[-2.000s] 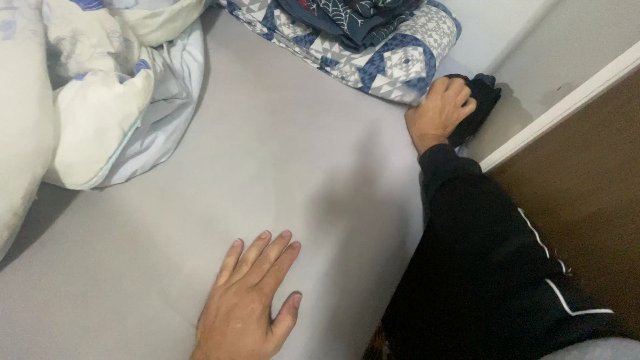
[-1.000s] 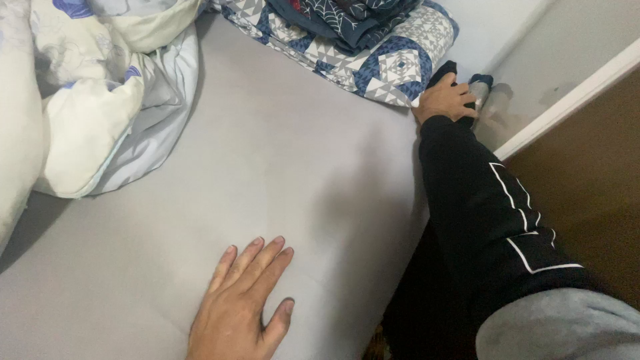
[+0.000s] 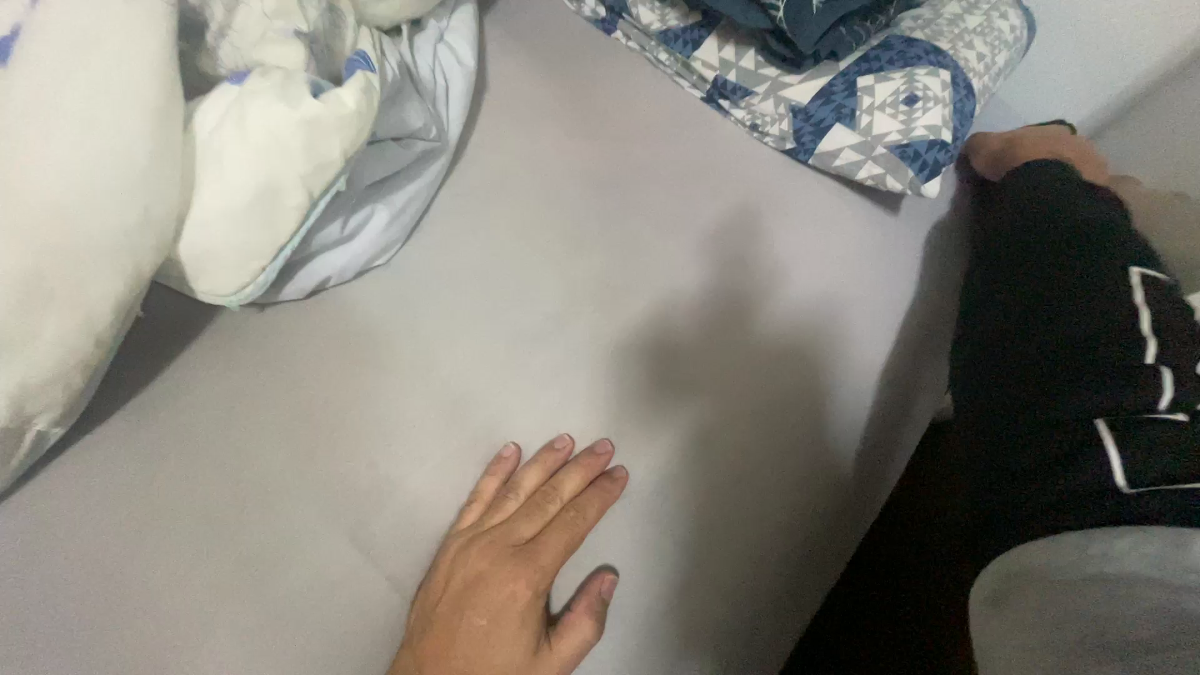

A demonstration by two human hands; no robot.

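My left hand (image 3: 525, 562) lies palm down on the grey bed sheet (image 3: 544, 309), its fingers a little apart and nothing in it. At the upper right, my right hand (image 3: 1041, 150) is beside the corner of a folded blue, grey and white patterned quilt (image 3: 881, 112), low by the wall. The black sleeve (image 3: 1041, 309) hides most of that hand, and its fingers cannot be made out. A sliver of something dark shows just past the hand; what it is cannot be told.
A bunched white and pale blue comforter (image 3: 272, 178) covers the upper left of the bed. Dark blue folded fabric (image 3: 806, 28) rests on the quilt. The light wall (image 3: 1078, 56) stands at the upper right, and a dark gap runs along the bed's right edge.
My right hand has moved from over the black item, which it touched beside the quilt, to a spot where the sleeve mostly hides it. My left hand has stayed flat on the sheet.
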